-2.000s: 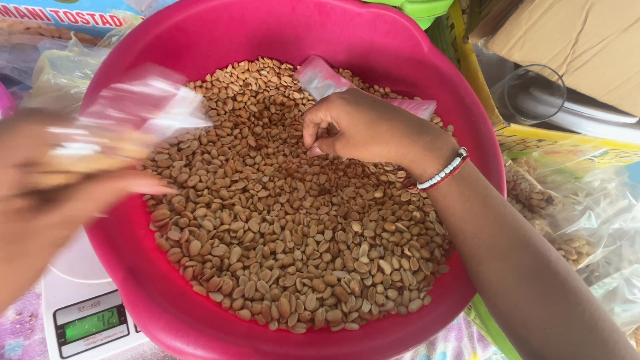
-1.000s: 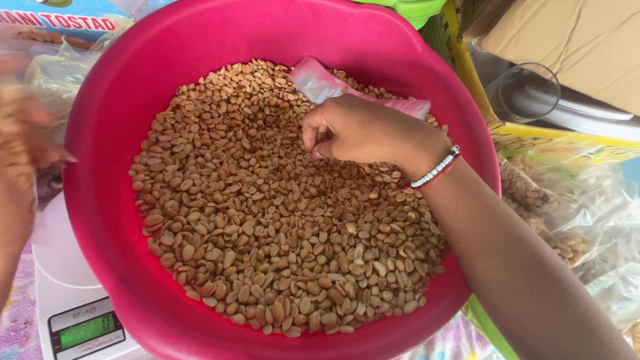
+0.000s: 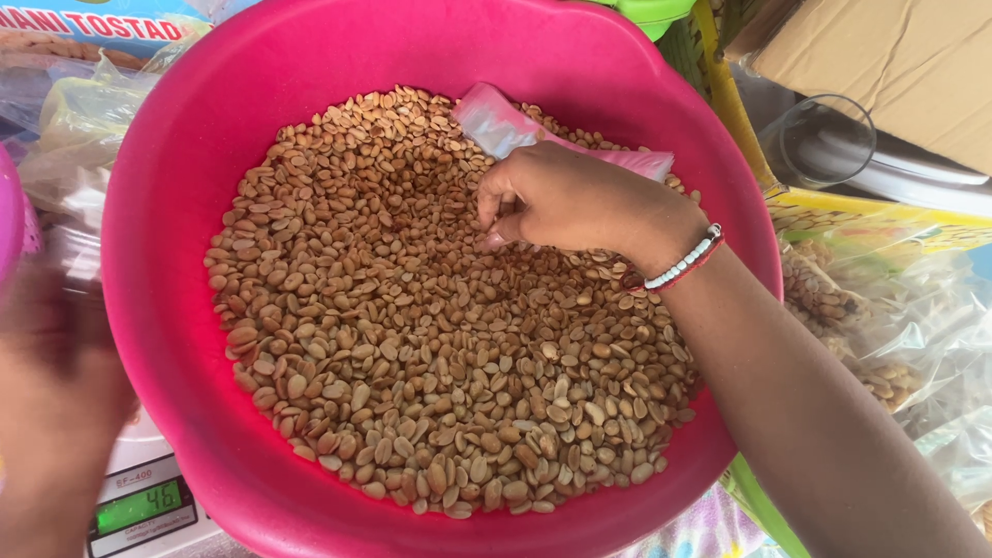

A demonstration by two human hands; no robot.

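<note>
A large pink plastic basin [image 3: 167, 325] holds a broad heap of shelled peanuts [image 3: 403, 310]. My right hand [image 3: 558, 201] rests over the heap with its thumb and fingertips curled close together; whether peanuts are pinched there cannot be made out. Beneath and behind it, a few clear plastic bags [image 3: 504, 124] with a pink tint lie on the peanuts. My left hand [image 3: 58, 387], blurred, is beyond the basin's left rim, above a white digital scale [image 3: 167, 508] with a lit green display. A blurred shiny thing is by its fingers, and its grip is unclear.
Clear plastic bags [image 3: 85, 132] lie at the left, beside a purple container's edge [image 3: 9, 209]. On the right are filled bags of peanuts [image 3: 891, 325], a drinking glass [image 3: 828, 143] and a cardboard flap [image 3: 891, 70] in a yellow-edged box. A green object [image 3: 655, 12] touches the basin's far side.
My left hand has moved from over the basin's left side, where it held a plastic bag with peanuts, out past the rim to the scale. My right hand has stayed over the heap.
</note>
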